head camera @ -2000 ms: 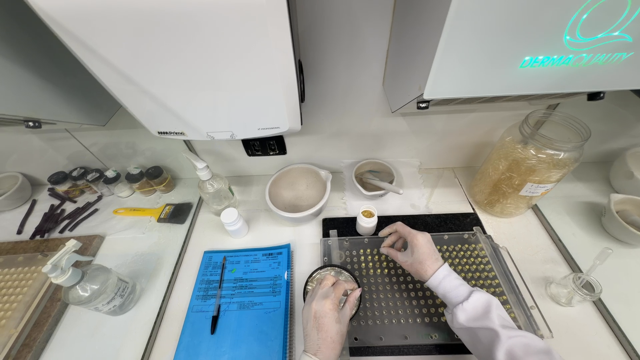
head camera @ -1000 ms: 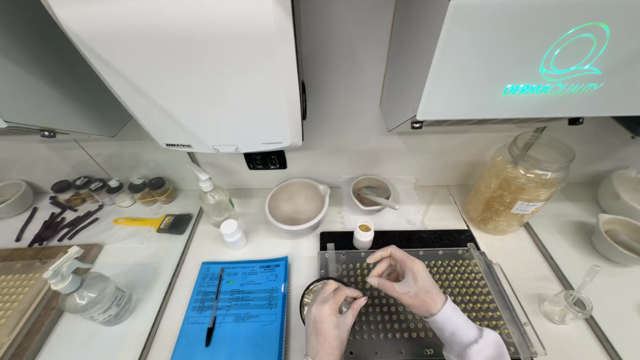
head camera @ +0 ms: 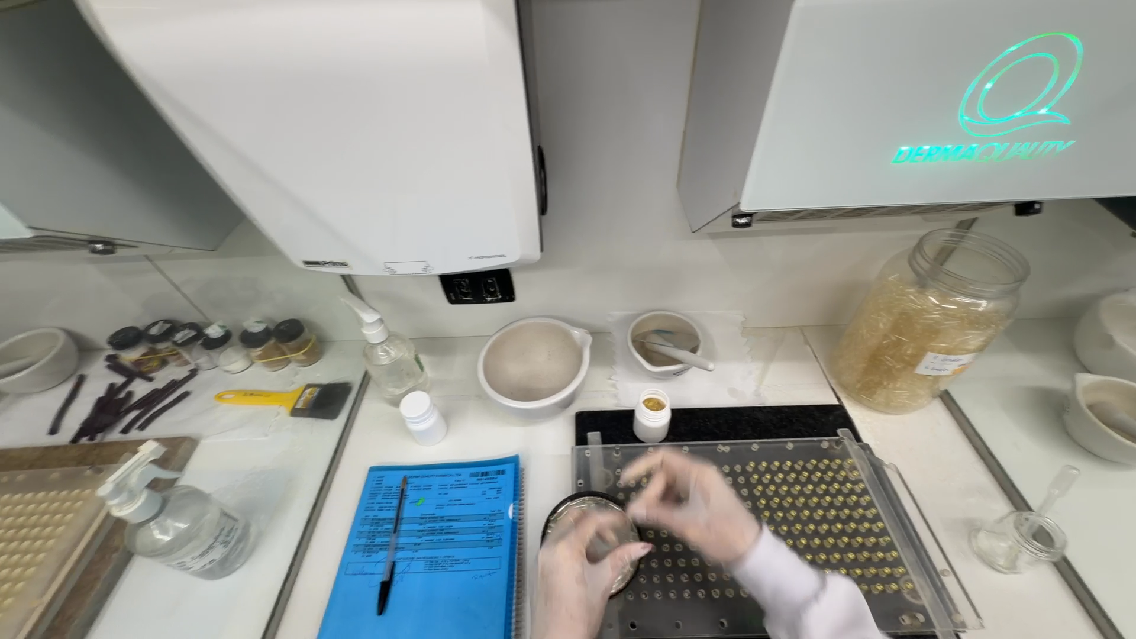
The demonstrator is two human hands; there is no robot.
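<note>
Both hands wear thin translucent gloves. My left hand (head camera: 586, 559) is over a round dark-rimmed dish (head camera: 572, 508), thumb and forefinger drawn together; whether a small item sits between them cannot be told. Blurred by motion, my right hand (head camera: 688, 501) hovers above the left part of a capsule-filling board (head camera: 874, 524), its fingertips close to the dish; what they hold is unclear. Rows of yellow-filled capsules cover much of the board, with clear ones at its lower left. An open white bottle (head camera: 652, 424) with yellow contents stands at the board's back edge.
Behind are a large mortar (head camera: 533, 366), a smaller mortar (head camera: 661, 342) with a pestle, and a large jar of empty capsules (head camera: 914, 346). Left lie a blue folder (head camera: 444, 568) with a pen (head camera: 393, 541), a closed white bottle (head camera: 422, 419) and pump bottles. A small glass jar (head camera: 1021, 540) is right.
My right hand has moved left and down, from near the open white bottle toward the dish and my left hand. The left hand stays at the dish.
</note>
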